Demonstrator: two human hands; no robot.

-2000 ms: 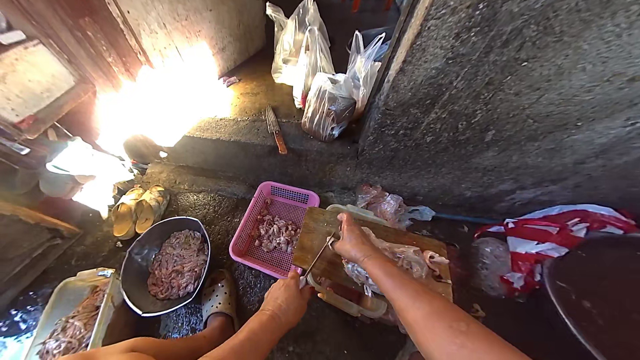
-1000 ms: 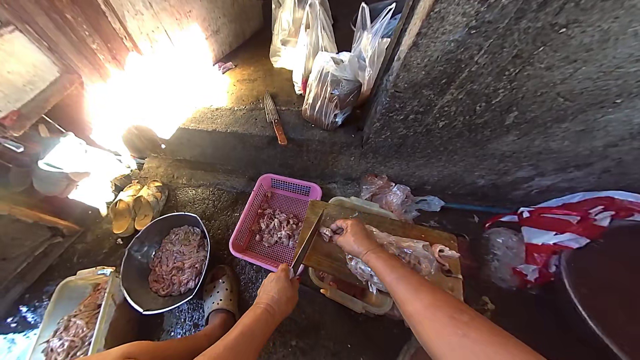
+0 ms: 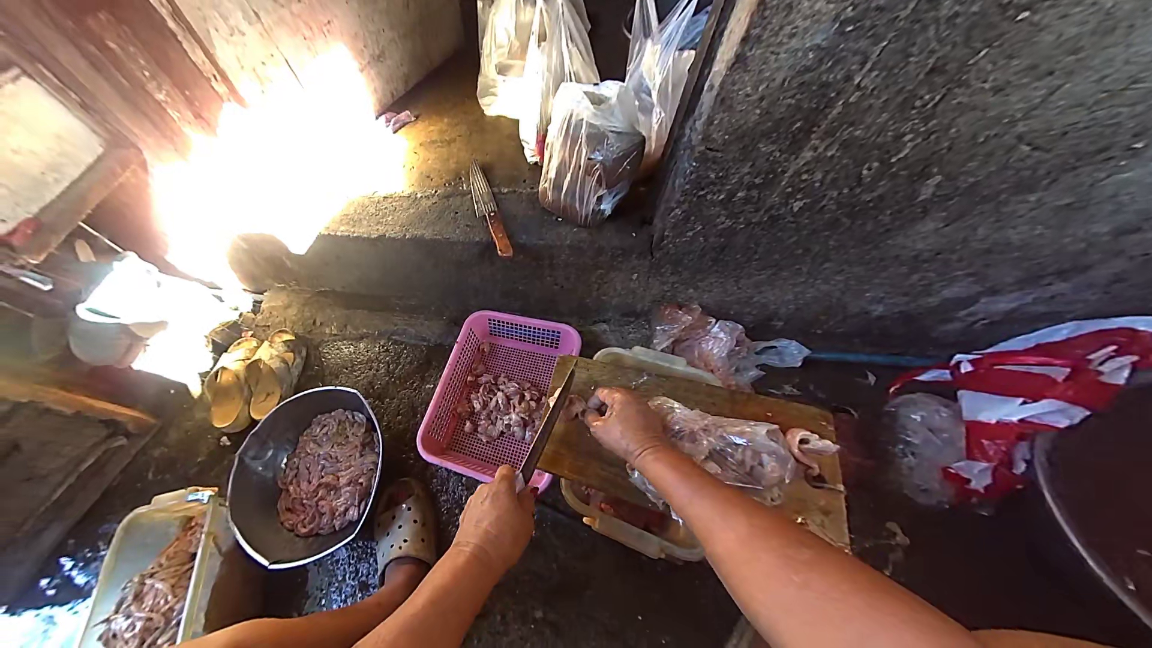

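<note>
My left hand grips the handle of a knife, its blade pointing up along the left end of a wooden cutting board. My right hand pinches a small piece of raw meat on the board, just right of the blade. Behind that hand a clear plastic bag of pale raw meat lies on the board. Cut pieces rest in a pink plastic basket at the board's left end. The board lies across a plastic container.
A dark basin of meat strips and a plastic tub of more meat stand at left, near my clog. A second knife lies on the ledge beside filled plastic bags. A red and white bag lies at right.
Two seconds ago the knife lay more across the board's left end; now its blade points up along that edge. My right hand has shifted slightly on the board.
</note>
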